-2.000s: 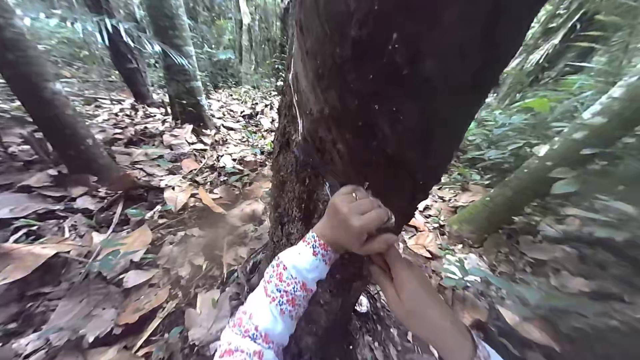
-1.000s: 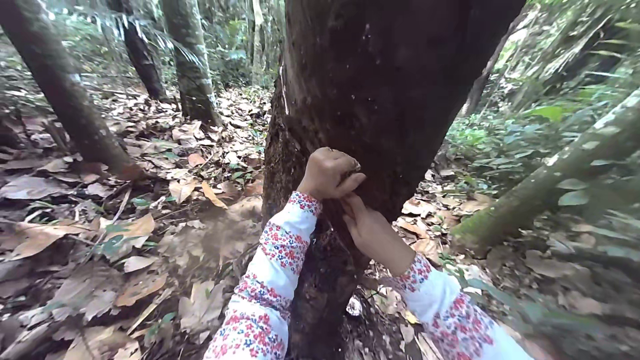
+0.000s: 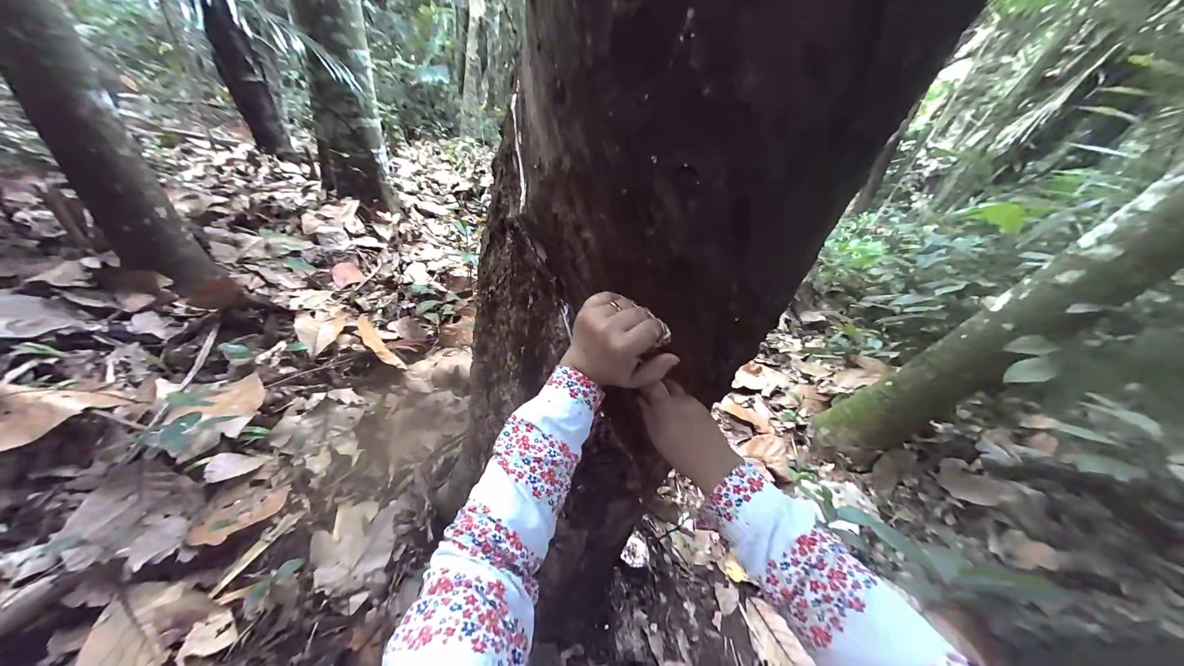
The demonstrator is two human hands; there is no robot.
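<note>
A thick, dark, leaning tree trunk [image 3: 684, 166] fills the centre of the head view, with a thin white streak [image 3: 519, 153] down the left side of its bark. My left hand [image 3: 618, 340], wearing a ring, is curled into a fist in front of the lower trunk. A small brownish piece shows at its knuckles, but what it is cannot be made out. Just below and to the right, my right hand [image 3: 683, 430] has its fingertips up against the left hand's underside; those fingertips are partly hidden. Both arms wear white sleeves with red and blue flower bands.
Dry leaves [image 3: 231, 509] cover the ground on both sides. A mossy leaning trunk [image 3: 999, 342] stands at the right among green plants [image 3: 860, 250]. Further trunks [image 3: 342, 102] rise at the back left, and another slants [image 3: 120, 176] at the far left.
Against two seconds ago, more of the right forearm and its flowered sleeve shows. Both hands remain close together at the lower trunk. The view has shifted slightly.
</note>
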